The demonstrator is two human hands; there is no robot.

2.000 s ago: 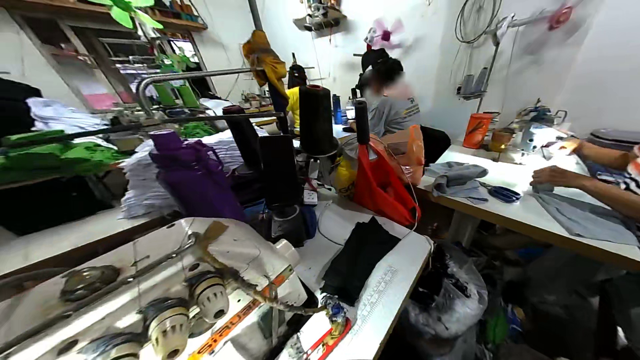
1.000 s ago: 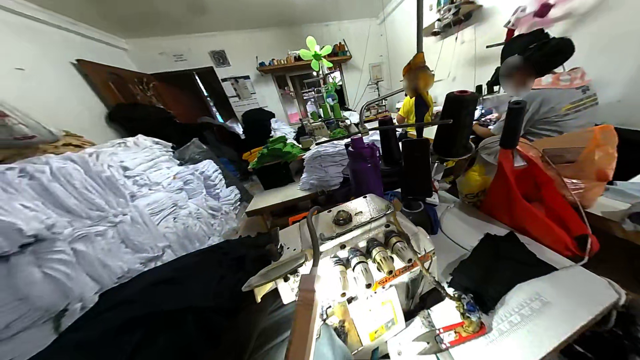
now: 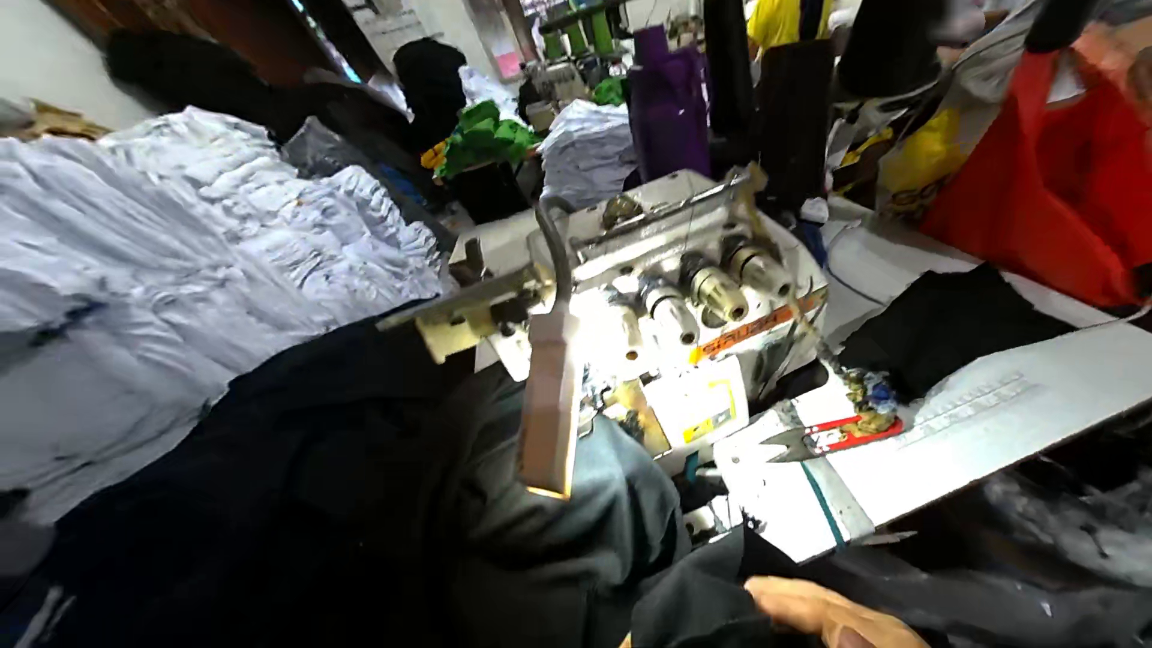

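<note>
At the bottom edge, my right hand has its fingers on a piece of black fabric, which it appears to grip. A sliver of skin beside that fabric may be my left hand; the rest is out of frame. Above them stands a white Siruba overlock sewing machine with several tension dials. A lit lamp hangs before it. Dark grey-blue fabric lies under the needle area. Red-handled thread snips rest on the white machine table.
White garments are heaped at left, beside black fabric. Black cloth lies on the table near a red bag. Behind the machine stand a purple-wrapped object and dark thread cones. Plastic bags sit below right.
The view has swung left and down onto the machine. My right hand with the black fabric has come into view at the bottom.
</note>
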